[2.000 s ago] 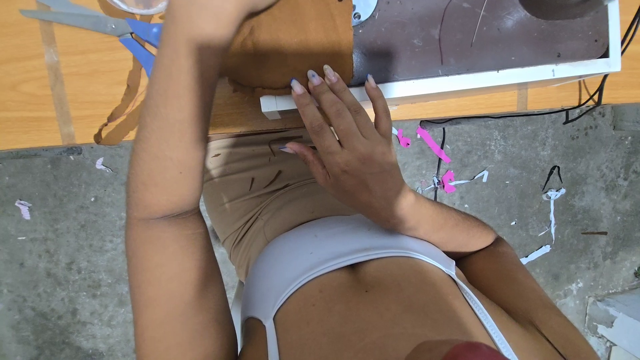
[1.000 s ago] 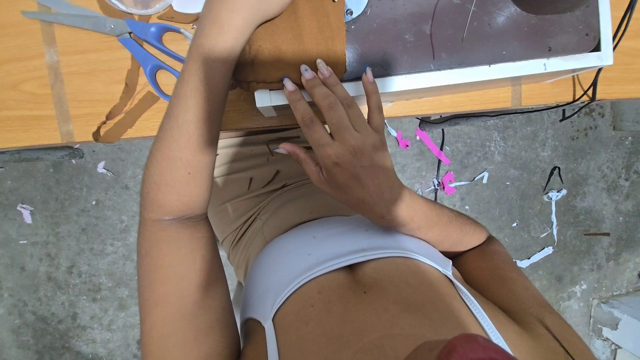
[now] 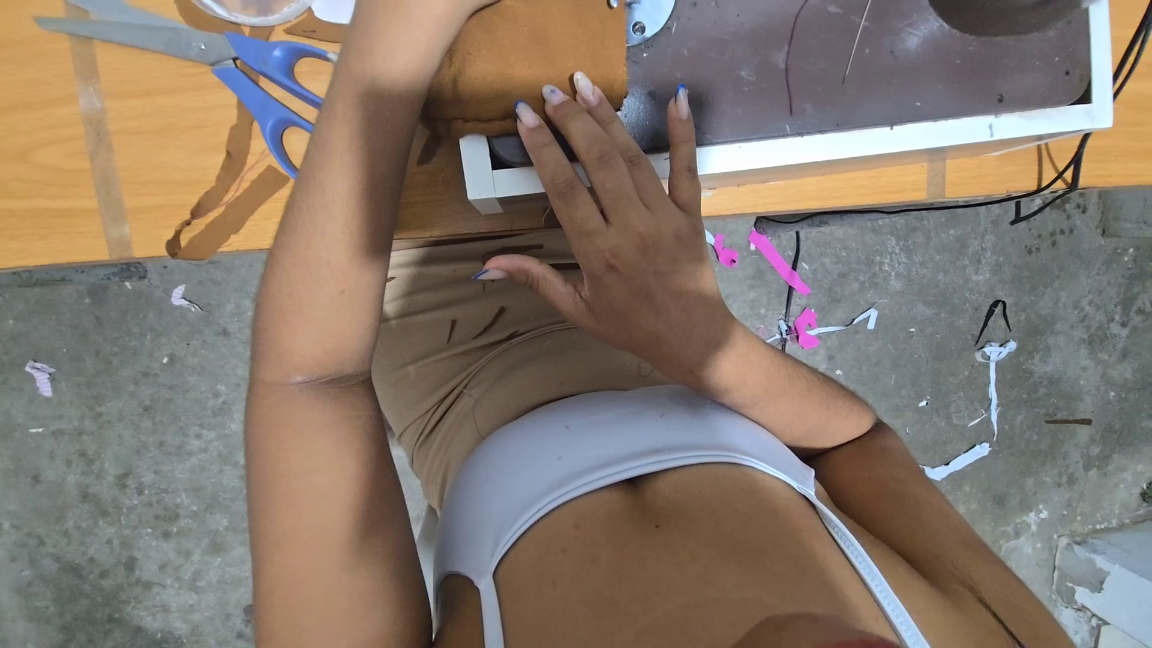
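Observation:
A flat brown piece of leather or cloth (image 3: 531, 63) lies at the top over the left end of a sewing machine's dark bed (image 3: 747, 72). My right hand (image 3: 621, 207) is palm down, fingers spread, with its fingertips at the piece's lower right edge and over the bed's white frame (image 3: 810, 148). Only the wrist and base of my left hand (image 3: 459, 11) show at the top, beside the piece; its fingers are out of frame. A shiny metal plate (image 3: 648, 20) adjoins the piece's right edge.
Blue-handled scissors (image 3: 247, 58) lie with their blades apart on the wooden table (image 3: 162, 135), left of my left forearm. Brown scraps (image 3: 243, 211) are near its front edge. A thin needle-like item (image 3: 857, 40) and dark thread (image 3: 790, 63) lie on the bed. Black cables (image 3: 918, 210) hang at the right.
The brown piece has shifted slightly away from me, and more of the frame's left corner shows. My left forearm has moved a little right, uncovering more of the scissors' handles. My right hand remains spread.

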